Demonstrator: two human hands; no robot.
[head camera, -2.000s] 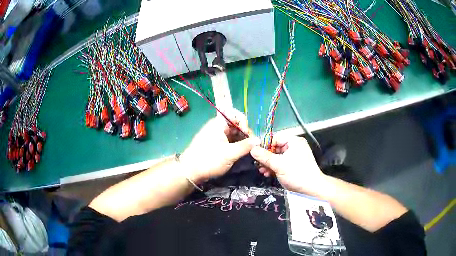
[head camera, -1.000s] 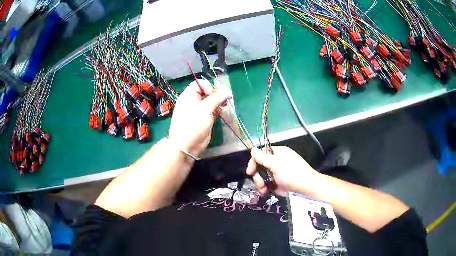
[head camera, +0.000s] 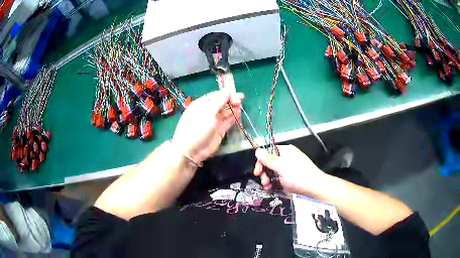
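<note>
My left hand (head camera: 207, 121) pinches a few thin wires (head camera: 244, 128), red and dark among them, just below the black twisting head (head camera: 216, 49) of the white machine (head camera: 212, 30). A reddish wire end shows between the head's prongs. My right hand (head camera: 285, 166) is closed around the plug end of the connector harness near the bench edge; the plug is mostly hidden in the fist. The harness's other wires (head camera: 273, 95) stand up from it in a long bundle beside the machine. A pale strip (head camera: 228, 85) runs below the head, partly behind my left hand.
Harness piles with red plugs lie left of the machine (head camera: 135, 103), far left (head camera: 31, 146), right (head camera: 365, 60) and far right (head camera: 441, 55). A grey cable (head camera: 300, 111) crosses the bench edge (head camera: 353, 122). An ID badge (head camera: 320, 224) hangs at my chest.
My left hand has moved up and left to the twisting head, bringing wires to its prongs. The separate wires are now gathered closer together. My right hand has stayed near the bench edge.
</note>
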